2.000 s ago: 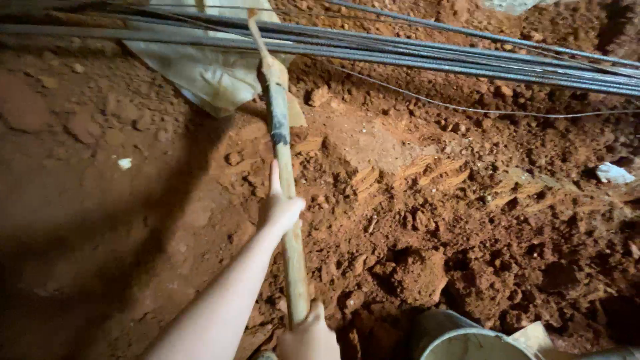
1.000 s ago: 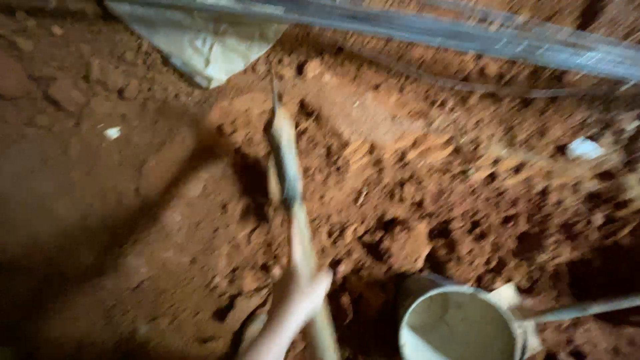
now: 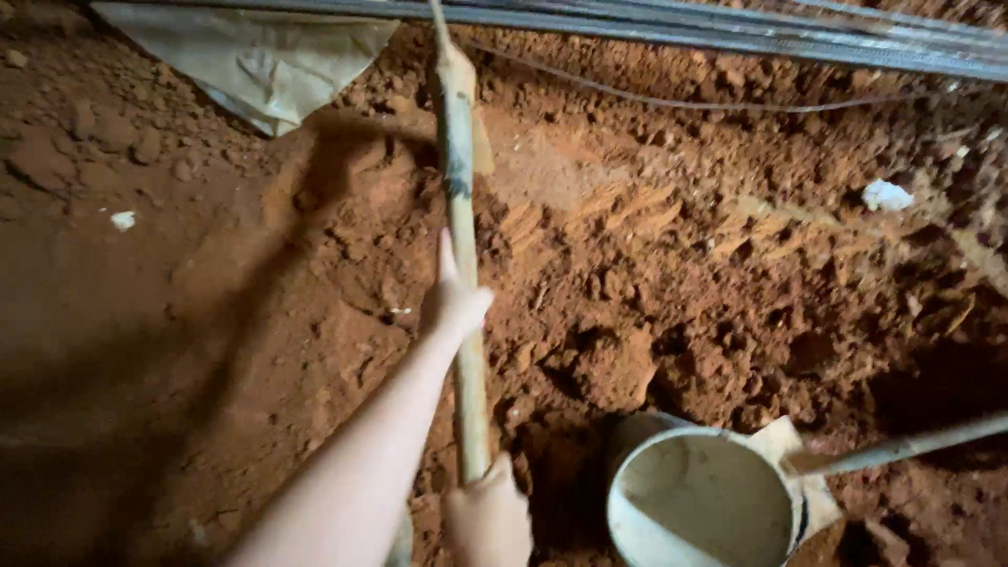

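Note:
A long wooden handle [image 3: 472, 378] runs upright through the middle of the head view, with a dark mark partway along it. My left hand [image 3: 459, 303] is closed around its middle, the forearm reaching in from the lower left. Below it, near the bottom edge, my right hand [image 3: 490, 508] grips the handle's lower end. Toward the top the handle narrows into a lighter, worn section and a thin metal part [image 3: 441, 24], which overlaps the steel bars. The tool's far end is out of view. Reddish soil lies beneath.
A bundle of steel reinforcing bars [image 3: 709, 39] crosses the top, over a pale plastic sheet [image 3: 272, 71]. A thin wire [image 3: 669, 102] curves below the bars. At lower right stands a round bucket [image 3: 622, 520] of murky liquid, beside another wooden handle [image 3: 913, 449]. Clods cover the ground.
Since one second ago the tool's upper end has moved up across the bars, and my right hand has come into view on the lower handle. The view has shifted a little.

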